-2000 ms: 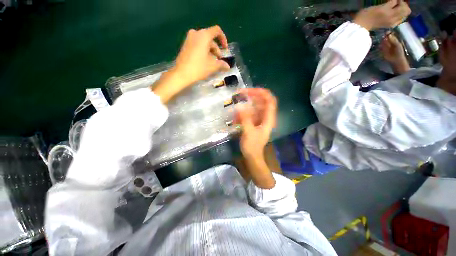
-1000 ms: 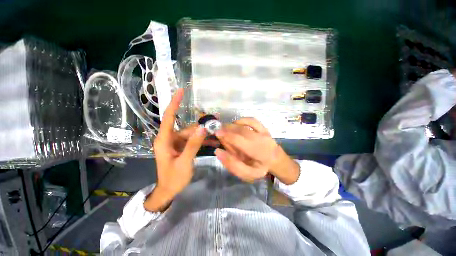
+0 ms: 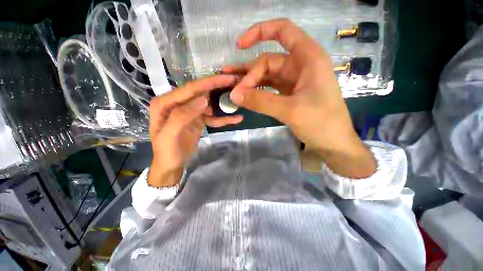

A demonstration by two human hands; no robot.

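Note:
My left hand (image 3: 177, 124) holds a small black module (image 3: 216, 100) between its fingers, above my lap. A pale round adhesive pad (image 3: 227, 102) shows on or against the module. My right hand (image 3: 296, 87) has its thumb and a fingertip at the pad's upper right edge; the other fingers are raised and bent. The fingers hide part of the module. The clear blister tray (image 3: 392, 53) lies behind my hands, with black modules (image 3: 367, 32) with gold tails along its right side.
Coiled strips in a clear bag (image 3: 110, 118) with a white label lie left of the tray. A strip with round holes (image 3: 127, 48) lies beside it. Stacked ribbed trays (image 3: 42, 116) stand at far left. Another person's striped sleeve (image 3: 461, 100) is at the right.
The view has shifted, so the tray sits higher in the picture. My right hand's fingers have opened and lifted, with the thumb still at the pad. My left index finger has folded down.

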